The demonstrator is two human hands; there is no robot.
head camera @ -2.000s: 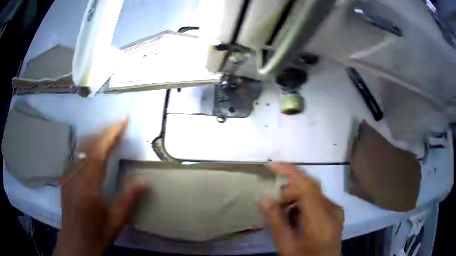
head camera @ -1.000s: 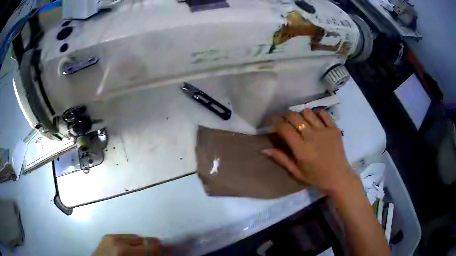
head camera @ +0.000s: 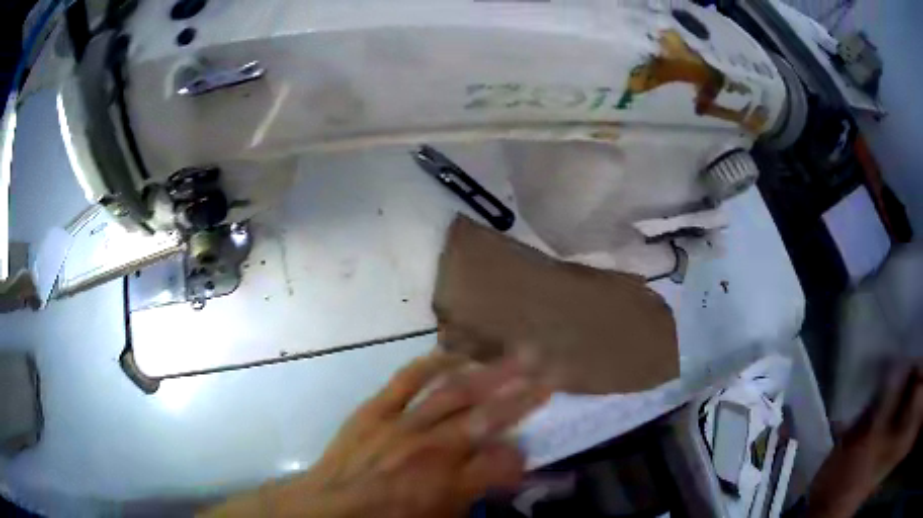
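The brown fabric pieces (head camera: 567,314) lie as a pile in front of the machine arm, at an angle. My left hand (head camera: 435,430) is blurred at their lower left corner and overlaps it; whether its fingers grip anything cannot be told. My right hand (head camera: 875,450) is at the far right, beyond the table's edge, blurred and partly cut off. It holds a pale grey blurred piece (head camera: 875,329), whose exact nature is unclear.
The machine head and arm (head camera: 405,91) span the back. Black thread snips (head camera: 466,187) lie under the arm. The needle plate (head camera: 213,273) is at left, beside a pale flat stack (head camera: 111,253). A grey piece (head camera: 18,400) lies at the left edge. A tub of scraps (head camera: 810,369) stands below right.
My right hand has left the brown pile and moved far right, now with the pale piece. My left hand has come up to the pile's corner. The pile has turned slightly; the view has shifted.
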